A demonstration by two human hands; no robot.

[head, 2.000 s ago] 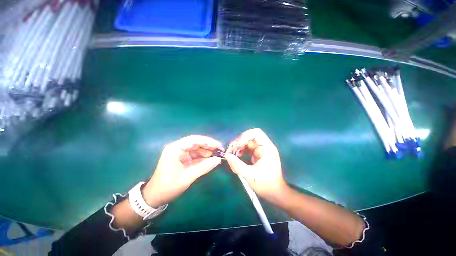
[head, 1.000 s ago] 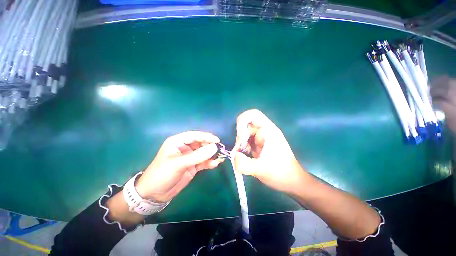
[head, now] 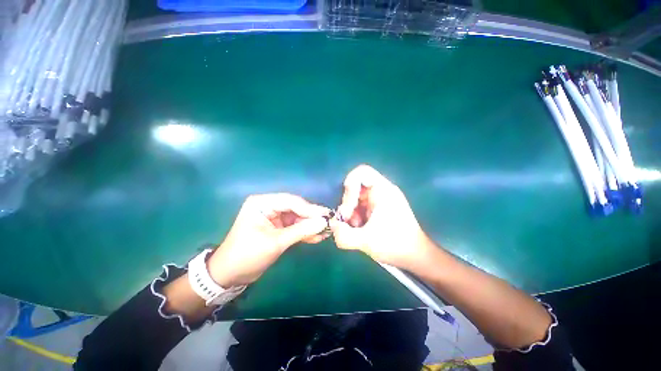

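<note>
A wire harness (head: 415, 285) with a white sleeve hangs down to the right from under my right hand, its blue end near the bench's front edge. My left hand (head: 279, 228) and my right hand (head: 377, 219) are bare, with fingertips close together. Between them are short dark and pale wire ends (head: 331, 219). My left hand pinches a tiny dark piece at these wires; its shape is mostly hidden by the fingers. My right hand holds the wires near the sleeve's end, and its palm covers the sleeve's upper part.
A harness pile (head: 593, 138) with blue ends lies at the right of the green bench (head: 290, 109). Bagged harnesses (head: 54, 80) lie at the left. A blue tray (head: 232, 5) and a film-wrapped bundle (head: 398, 16) stand at the far edge, beyond a metal rail (head: 507, 27).
The harness's sleeve has swung from hanging nearly straight down to slanting right, under my right forearm. My fingertips have come closer together. The other person's hand at the right edge is gone from view.
</note>
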